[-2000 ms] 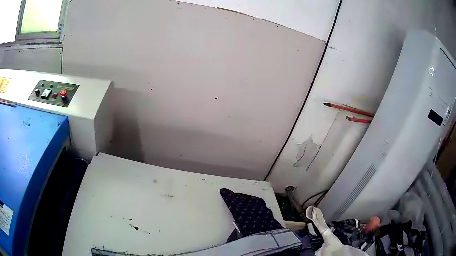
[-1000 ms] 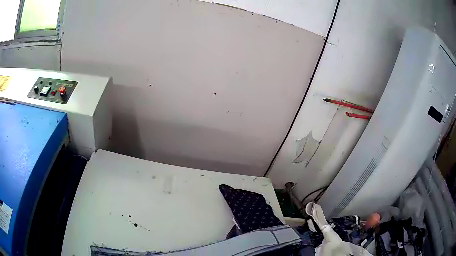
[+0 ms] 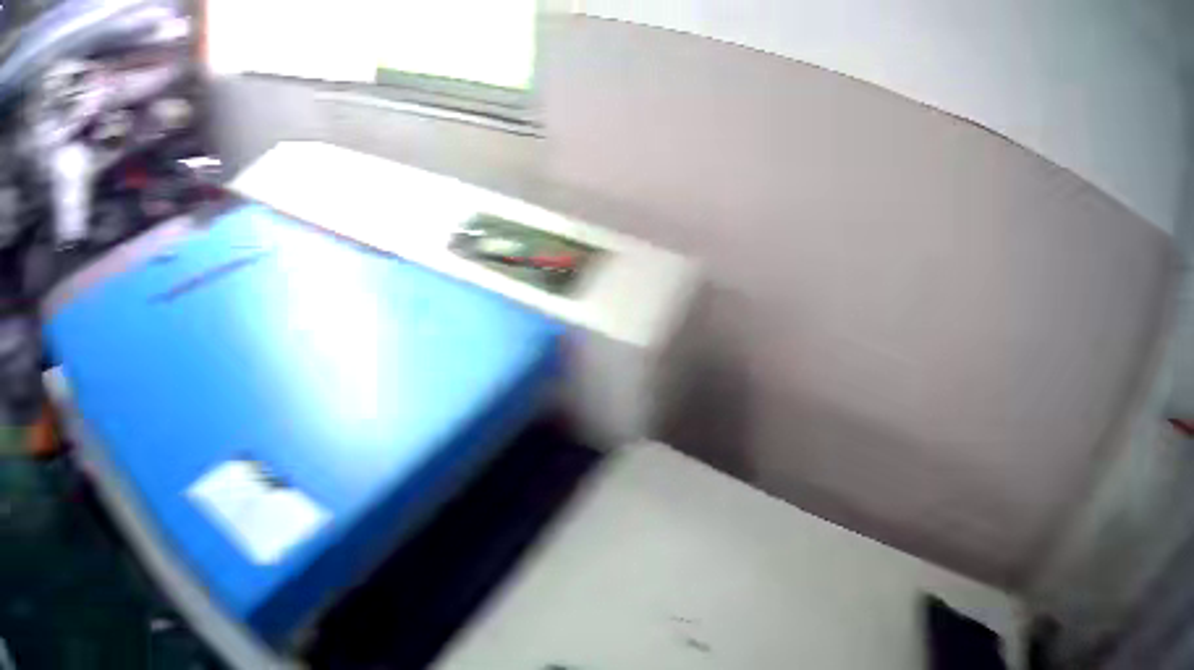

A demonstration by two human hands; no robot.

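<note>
The picture is blurred. The fusing press (image 3: 301, 380) fills the left and middle, with its blue hood and off-white side housing. The dark conveyor belt (image 3: 458, 550) shows in the gap under the hood. The off-white feed table (image 3: 733, 563) lies to the right of the belt, with a few dark specks. A dark navy cut piece (image 3: 962, 635) lies at its far right, cut off by the lower edge. Neither of my hands is in view.
A control panel (image 3: 530, 251) sits on the side housing. A white label (image 3: 259, 511) and a thin dark stick (image 3: 207, 278) are on the hood. A bright window (image 3: 458, 46) and pale wall (image 3: 851, 262) stand behind. A cluttered heap (image 3: 98, 144) is at upper left, with dark green floor (image 3: 66, 563) below.
The view has swung left. The press now shows almost whole, and the navy piece has shifted to the right edge region. The grey strips, cream cloth and white appliance have left the picture.
</note>
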